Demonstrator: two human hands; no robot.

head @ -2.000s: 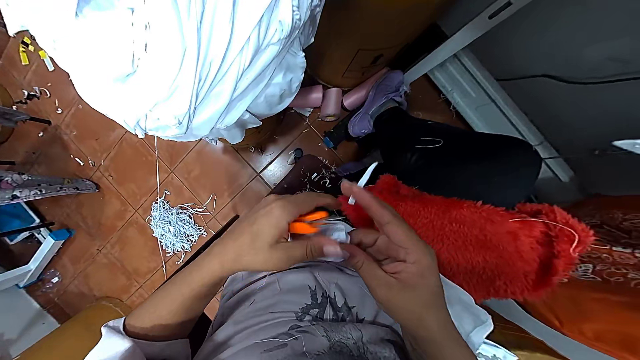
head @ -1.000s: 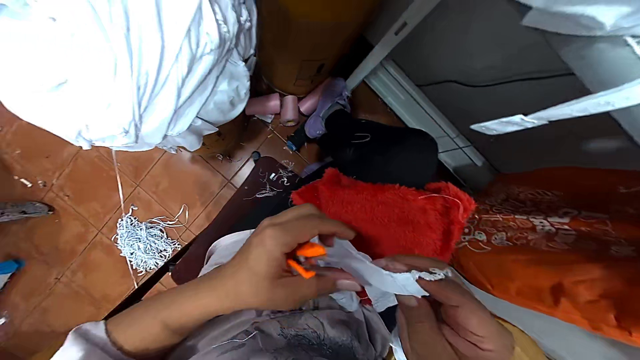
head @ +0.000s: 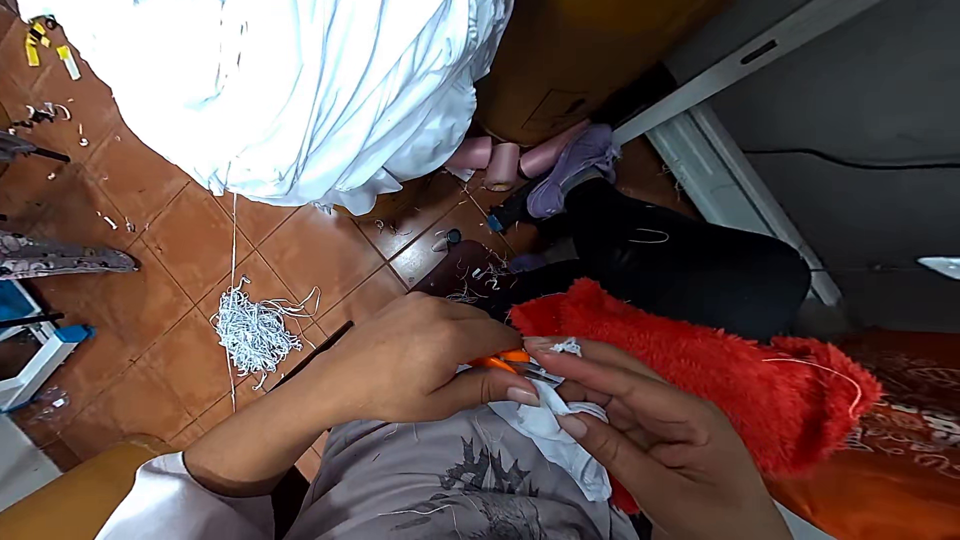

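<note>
My left hand [head: 435, 360] grips small orange-handled thread snips [head: 510, 361], whose metal blades lie against a piece of white fabric [head: 551, 427]. The fabric is pinched between the thumb and fingers of my right hand [head: 652, 427], and its lower part hangs over my lap. A bit of frayed white trim [head: 568, 346] pokes out above the right fingers. Whether the snips' blades are parted is hard to tell.
Red fluffy cloth [head: 697, 375] lies across my legs. A big heap of white fabric [head: 300, 97] stands ahead at the left. White thread scraps [head: 255, 334] lie on the floor tiles. Pink thread cones [head: 502, 165] sit near my foot. An orange bag [head: 885, 480] is at the right.
My right hand has come in closer to the left, and the snips now meet the white fabric. One second ago the fabric was stretched out between the hands. The view has shifted.
</note>
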